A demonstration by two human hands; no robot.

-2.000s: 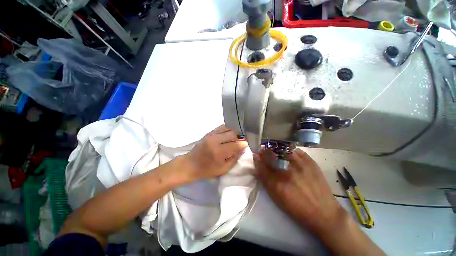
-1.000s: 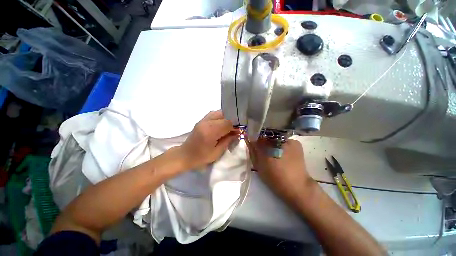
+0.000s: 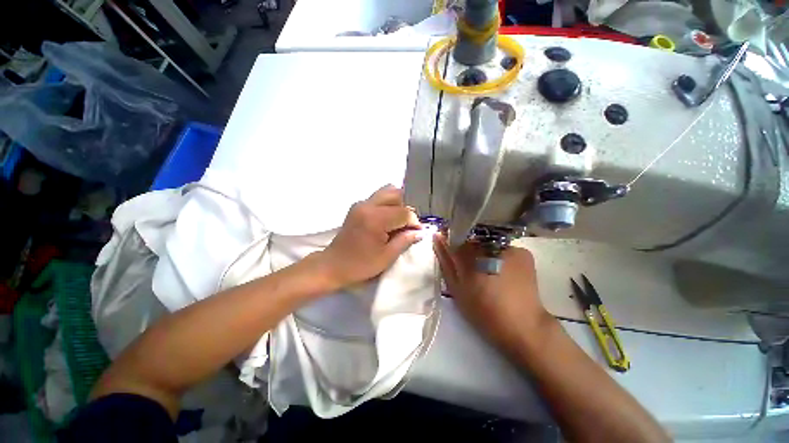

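Observation:
The off-white garment point(image 3: 346, 329) lies bunched on the table left of the needle and hangs over the front edge. My left hand point(image 3: 376, 235) pinches its edge close beside the presser foot and needle point(image 3: 430, 227), which glow under the lamp. My right hand point(image 3: 493, 281) is on the other side of the needle, partly behind the machine's metal parts, with its fingertips at the cloth edge. What its fingers grip is hidden. No label can be made out. The sewing machine head point(image 3: 536, 156) stands above both hands.
Yellow thread snips point(image 3: 606, 333) lie right of my right hand. A yellow ring point(image 3: 474, 90) loops around the post on the machine. A blue bin point(image 3: 186, 156), a clear plastic bag point(image 3: 108, 121) and a green basket point(image 3: 73, 337) are beyond the table's left side.
The view has shifted. Since two seconds ago my right hand has drawn in closer to the needle, and the garment edge now runs straighter toward me. My left hand still holds the cloth.

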